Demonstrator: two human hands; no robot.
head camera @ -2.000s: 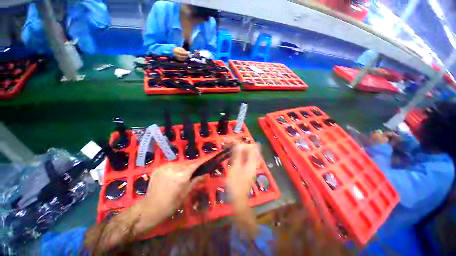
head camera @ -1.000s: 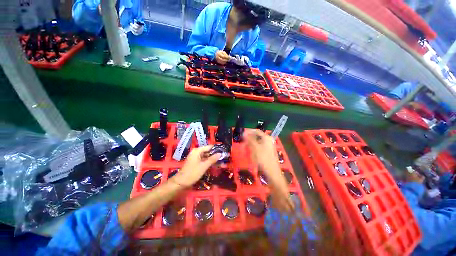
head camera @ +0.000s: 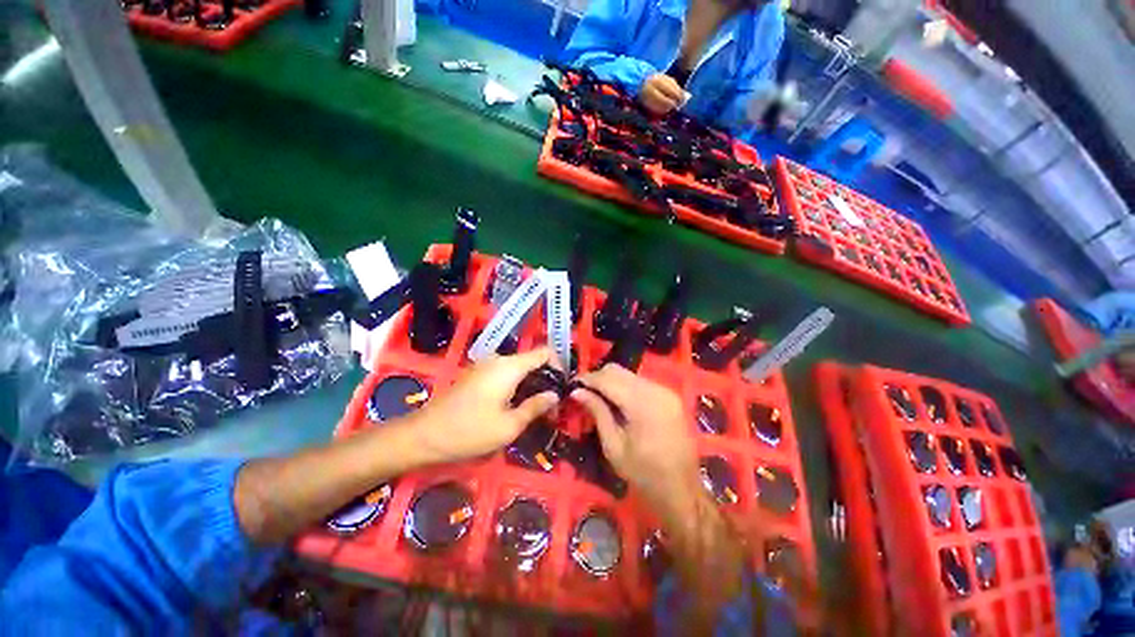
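Note:
My left hand (head camera: 485, 404) holds a dark round watch head (head camera: 540, 386) above the middle of the red tray (head camera: 479, 483). My right hand (head camera: 635, 417) has its fingertips at the same watch head, at its right edge; a black strap half hangs below them. Whether a spring bar is there is too small to tell. Other watch heads (head camera: 438, 514) with orange tabs lie in the front pockets. Black straps (head camera: 463, 243) stand up from the back pockets, with grey strap halves (head camera: 560, 317) among them.
A clear plastic bag of straps (head camera: 162, 386) lies at left, a white paper slip (head camera: 372, 269) beside it. Stacked red trays (head camera: 890, 498) stand at right. Across the green bench (head camera: 361, 162), a person in blue (head camera: 622, 37) works behind a strap-filled tray (head camera: 579, 184).
My right hand has come back from the rear pockets to meet my left hand at the watch head. The view has shifted, so the trays appear turned and the bag is fuller in view.

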